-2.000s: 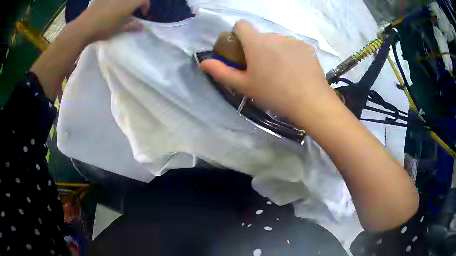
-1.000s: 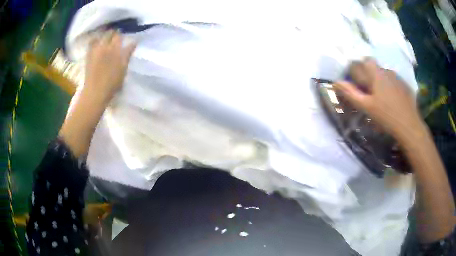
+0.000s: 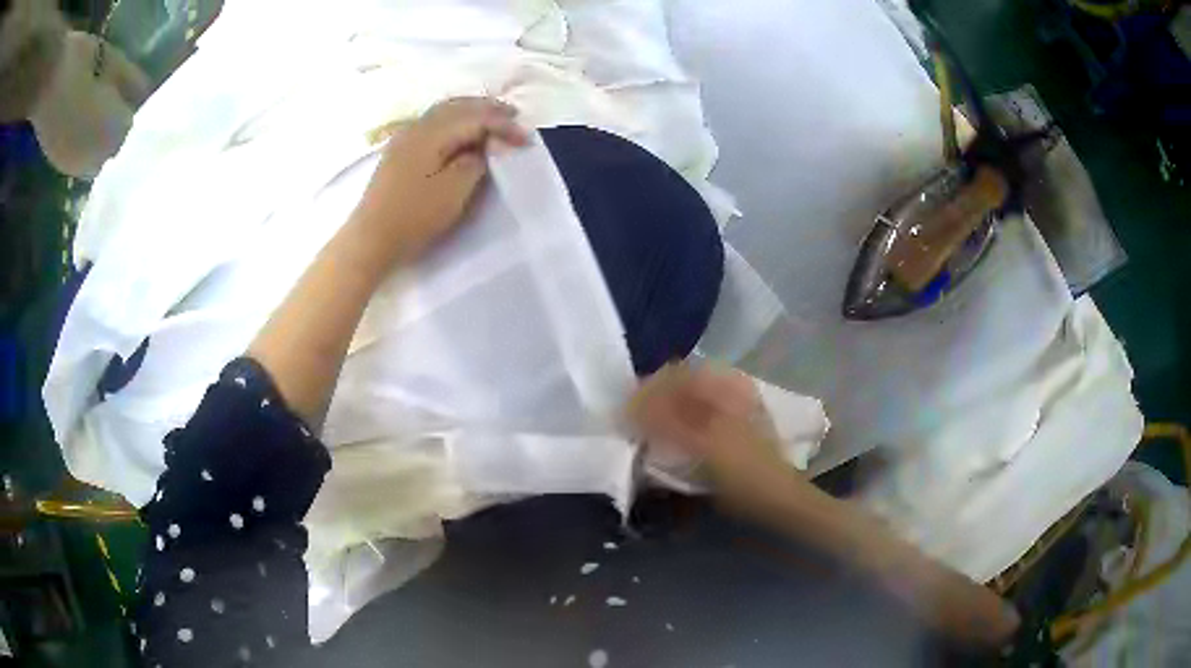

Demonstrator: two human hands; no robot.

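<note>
The white garment lies over the navy pressing board, whose rounded end shows to the right of the cloth. A doubled strip runs along the garment's right edge. My left hand pinches the top of this strip between thumb and fingers. My right hand, slightly blurred, is at the strip's lower corner, with its fingers on the cloth. The steam iron stands apart at the right, its brown handle free and no hand on it.
The pale table cover lies under the iron. A greyish iron rest shows behind it, with a dark cable and yellow tube at upper right. More white pieces lie above the board. A yellow tube curves at lower right over the green floor.
My right hand has let go of the iron, which now lies at the right, and has moved to the garment. The garment has been shifted, uncovering the navy board. My left hand has moved right.
</note>
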